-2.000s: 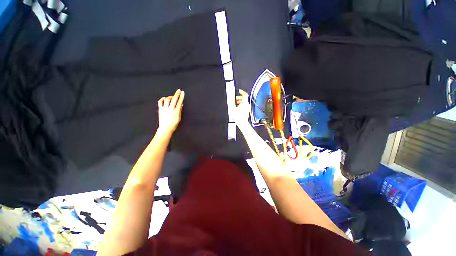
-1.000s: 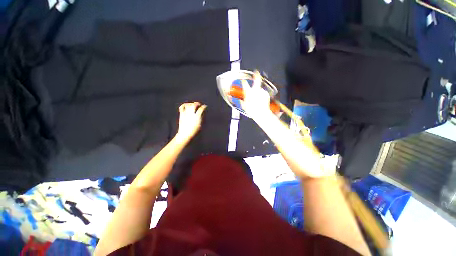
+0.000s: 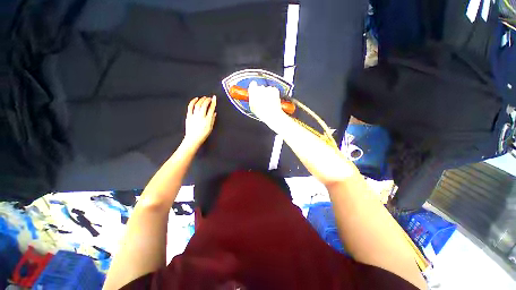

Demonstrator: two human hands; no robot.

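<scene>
A black garment piece (image 3: 141, 85) lies flat on the dark table cover, with creases at its left part. A narrow white strip (image 3: 291, 35) runs along its right edge; its middle is partly hidden by the iron and my arm. My right hand (image 3: 265, 101) is closed around the orange-red handle of the steam iron (image 3: 243, 85). The iron lies over the garment just left of the strip, its tip pointing left and its rear at the strip. My left hand (image 3: 201, 117) rests on the garment left of the iron, fingers slightly spread, holding nothing.
A pile of black pieces (image 3: 424, 96) lies to the right. A blue patch with a white ring (image 3: 354, 151) is by the right table edge. The yellow hose (image 3: 319, 120) trails from the iron to the right. Scraps (image 3: 85, 221) and blue containers (image 3: 68, 272) are below the table edge.
My right hand took hold of the iron from beside the strip, brought it onto the strip, then moved it left onto the garment. The garment and strip appear further right in view.
</scene>
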